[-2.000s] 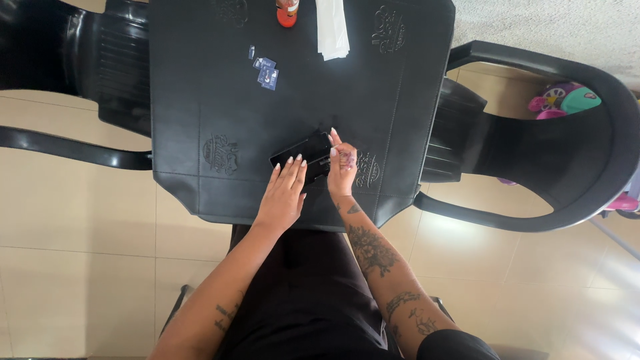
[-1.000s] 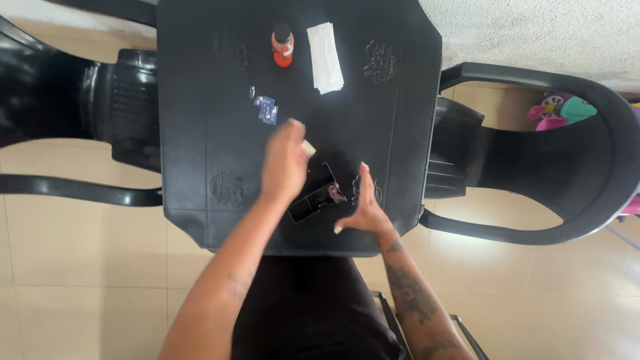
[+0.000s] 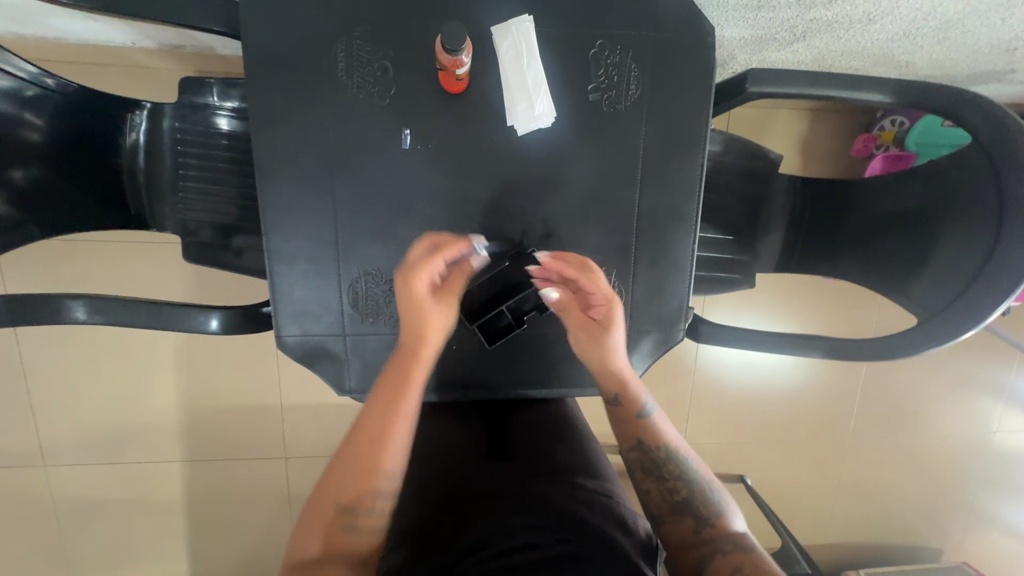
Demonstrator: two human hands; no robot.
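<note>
A black compartmented tray or open case lies tilted near the front edge of the black table. My left hand is over its left side, thumb and forefinger pinched on a small, blurred, pale or clear piece. At the tray's right edge is my right hand, fingers bent and spread, overlapping the tray; whether it grips anything does not show. Farther back, a small clear piece lies on the table.
A bottle of red-orange liquid with a black cap stands at the back, beside a stack of white strips. Black plastic chairs flank the table on the left and right. Colourful toys lie beyond the right chair.
The blue-and-clear small pieces near the bottle are gone from their spot, except one clear piece. My left hand, blurred above the tray a second ago, is lower; my right hand has come nearer the tray.
</note>
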